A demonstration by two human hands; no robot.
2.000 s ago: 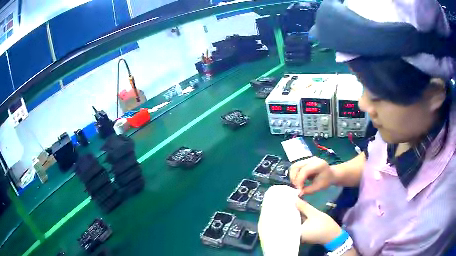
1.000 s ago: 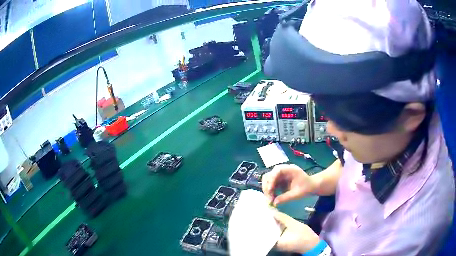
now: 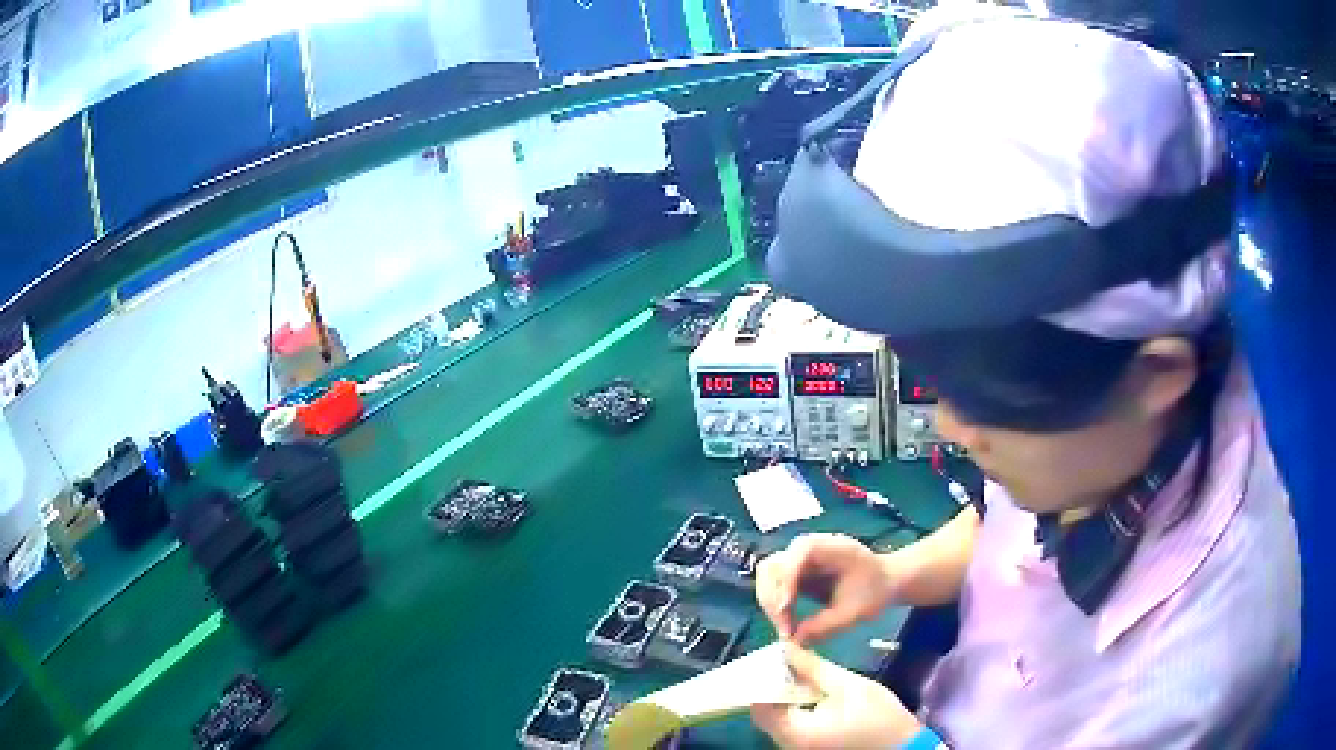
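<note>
Neither of my hands is in view. Three open grey-black device housings with round rings lie in a slanting row on the green mat: the nearest (image 3: 566, 709) is cut by the bottom edge, the middle one (image 3: 635, 621) and the far one (image 3: 698, 547) lie behind it. A neighbouring person's two hands hold a white sheet (image 3: 728, 683) with a curled yellowish end, beside the housings. Dark circuit-board assemblies lie spaced along the mat, one at the lower left (image 3: 238, 712), one mid-bench (image 3: 479, 506) and one farther back (image 3: 613, 403).
The neighbour (image 3: 1158, 586) fills the right side. White power supplies (image 3: 744, 424) with red digits and leads stand beyond the hands, a white card (image 3: 778, 495) before them. Two dark stacks (image 3: 312, 528) stand left. A red-orange container (image 3: 331, 407) and corded tool (image 3: 312, 320) are at the rear.
The view has shifted, so the bench and neighbour appear farther left and somewhat lower. The neighbour's white sheet has tipped from upright to nearly flat, showing a curled yellowish end.
</note>
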